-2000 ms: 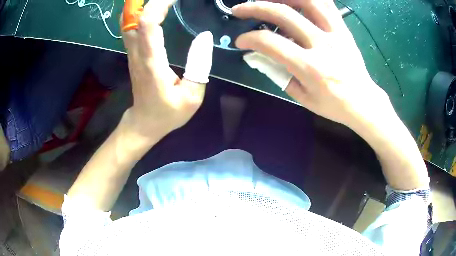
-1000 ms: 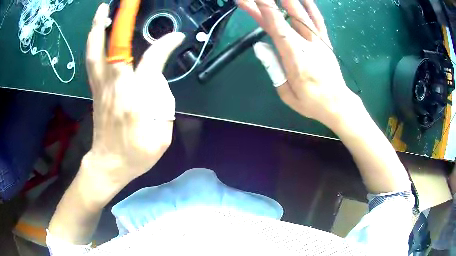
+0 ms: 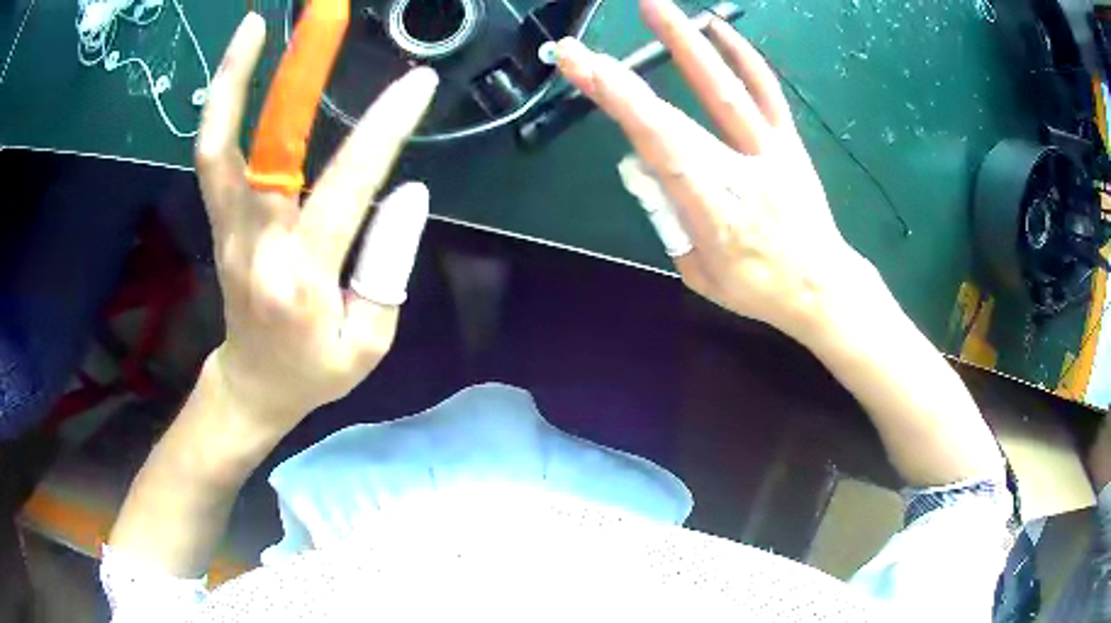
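Observation:
A black plastic housing (image 3: 451, 83) lies on the bench at the top, cut off by the frame edge, with a shiny ring (image 3: 433, 24) at its centre. A thin white cord runs along its near rim, with a small white pad (image 3: 547, 51) at the right. My left hand (image 3: 292, 231) has its fingers spread over the housing's left side, with an orange cot on one finger and a white cot on the thumb. My right hand (image 3: 719, 170) has its fingers spread, one fingertip at the pad; its thumb wears a white cot. A black bar (image 3: 621, 76) lies partly under this hand.
A tangled white cord pile (image 3: 116, 27) lies at the upper left of the green bench (image 3: 73, 110). More black housings (image 3: 1029, 219) stand at the right by the yellow-orange edging. A thin black strand (image 3: 853, 152) lies right of my right hand.
Since a second ago the cord's loose stretch has come down along the housing's rim. My right fingertip has moved to the pad, and my left thumb has come into view.

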